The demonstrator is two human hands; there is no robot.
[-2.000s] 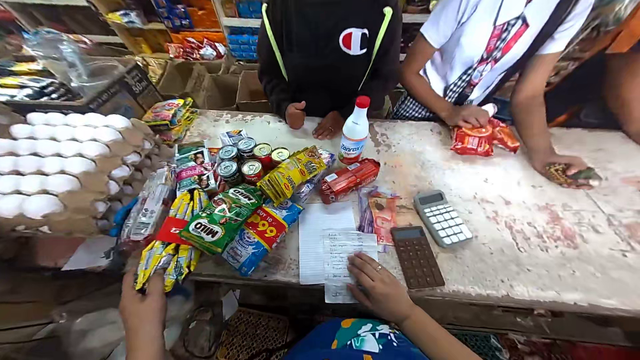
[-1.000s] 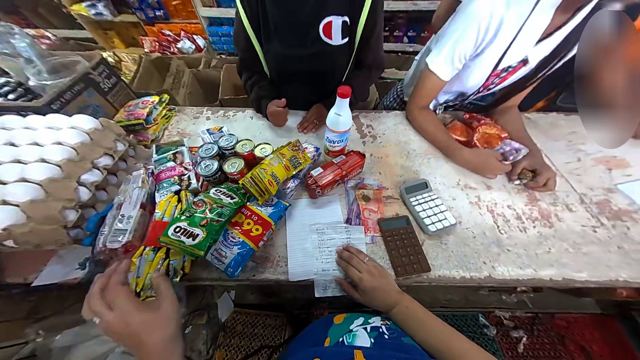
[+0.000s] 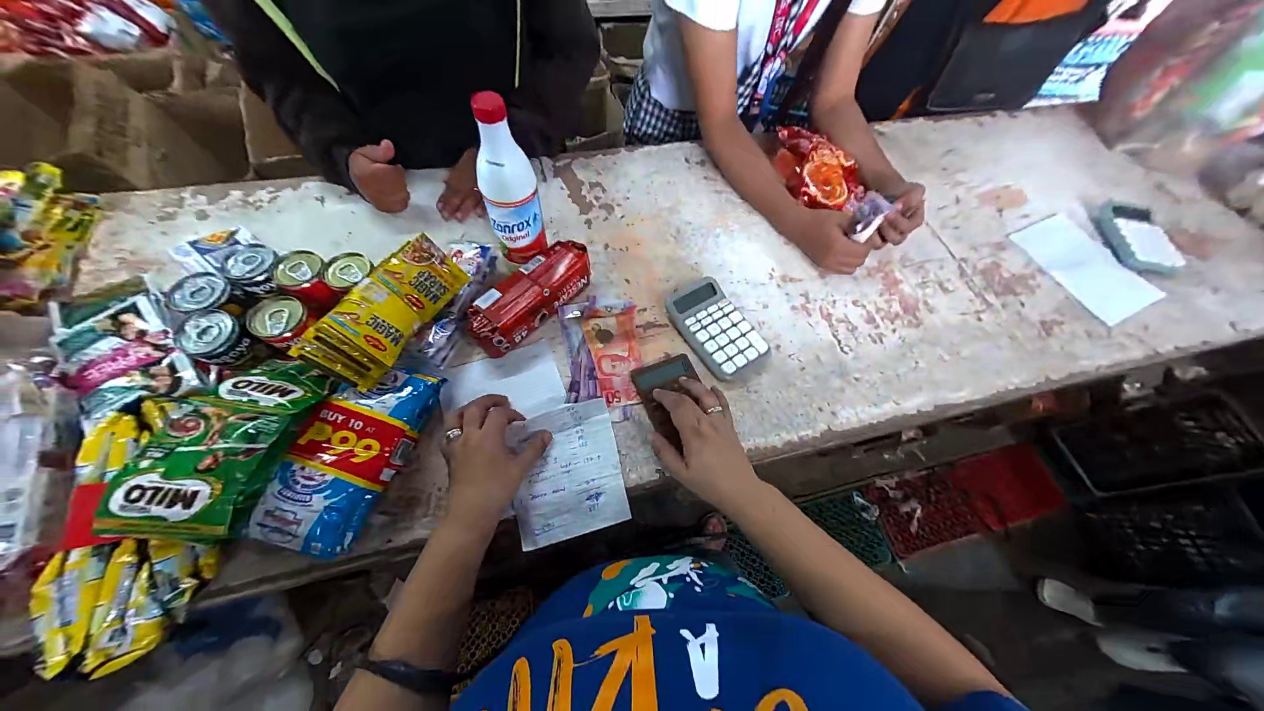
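Observation:
My left hand (image 3: 489,449) rests at the left edge of a handwritten paper list (image 3: 573,479), fingers bent, on the worn counter. Over the dark brown calculator (image 3: 664,373) lies my right hand (image 3: 699,430), fingers on its keys. Banknotes (image 3: 607,351) lie just beyond the list. A white calculator (image 3: 718,329) sits right of them. To the left are green Milo packs (image 3: 212,464), a blue and red milk powder pack (image 3: 346,459), yellow seasoning sachets (image 3: 385,311) and several cans (image 3: 276,318). A red Nescafe pack (image 3: 528,296) lies by an upright Zonrox bottle (image 3: 510,188).
Across the counter (image 3: 968,296), a person in black rests both hands on it. Another person in white holds orange-red packs (image 3: 818,173) and something purple. A second light calculator (image 3: 1141,237) and a white paper (image 3: 1086,267) lie at the right. Cardboard boxes (image 3: 128,118) stand behind.
My left hand has moved from the yellow packs at the left to the paper list. My right hand has moved from the list onto the brown calculator. The view has shifted closer.

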